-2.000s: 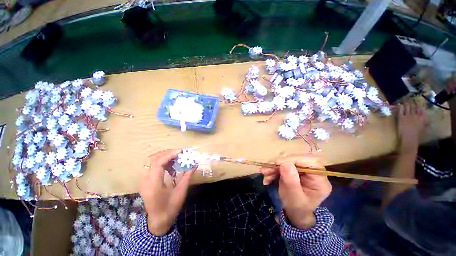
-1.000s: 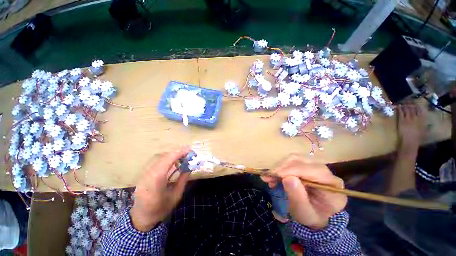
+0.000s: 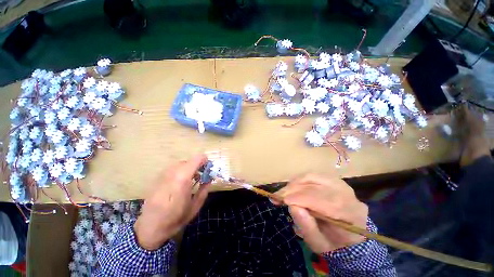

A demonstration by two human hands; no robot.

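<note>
My left hand (image 3: pixel 173 203) holds a small wired motor (image 3: pixel 205 172) by its grey-blue body between thumb and fingers, at the bench's near edge. My right hand (image 3: pixel 322 208) grips a long brown wooden brush (image 3: pixel 346 223), its handle slanting down to the right. The brush's white-coated tip meets the motor's white toothed top; the exact contact is blurred. A blue paste tub (image 3: pixel 230 115) stands beyond my hands, with white paste (image 3: pixel 201 110) heaped inside and over its near rim.
Piles of wired motors lie at left (image 3: pixel 54 130) and right (image 3: pixel 352 97). A cardboard box (image 3: pixel 51 238) of similar parts is below the bench at left. A green conveyor (image 3: pixel 179 32) runs behind. A neighbour's arm (image 3: pixel 476 143) and a black device (image 3: pixel 433 73) are at right.
The motor has turned from top-up to sideways, its top towards the brush. My right hand and the brush handle's far end have lowered. The neighbour's hand has moved right.
</note>
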